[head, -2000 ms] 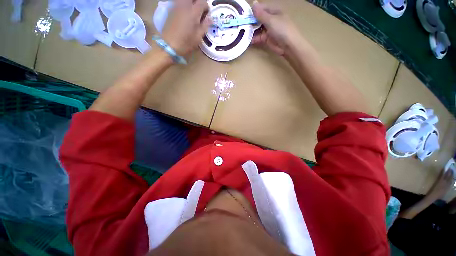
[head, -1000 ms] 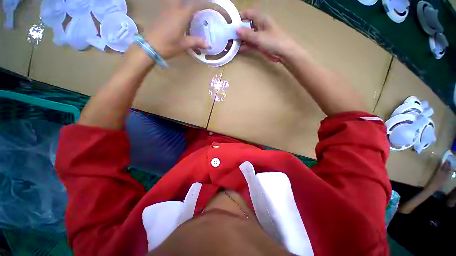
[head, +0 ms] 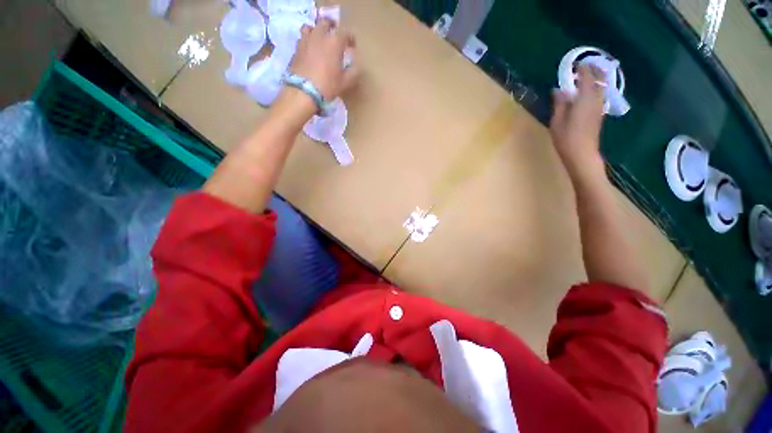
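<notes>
A white round housing point(head: 570, 71) with a translucent piece across it is over the green conveyor belt at the upper right. My right hand point(head: 581, 118) is on this housing, fingers over the piece and thumb near its near edge. My left hand point(head: 326, 63) is at the pile of milky translucent pieces point(head: 244, 34) at the upper left. Its fingers are bent and slightly blurred over the pieces, and whether they grip one is hidden. One loose translucent piece point(head: 328, 127) lies below my left hand, its flat handle towards me.
The green conveyor belt point(head: 631, 139) carries several more housings point(head: 686, 167) at the right. A cluster of housings point(head: 682, 382) lies at the cardboard-covered table's point(head: 474, 262) lower right. A green crate point(head: 127, 114) with clear film point(head: 72, 228) stands at the left.
My hands have moved apart: the right reaches out to the belt with the housing, the left is over the pile. The view has turned, showing more of the belt.
</notes>
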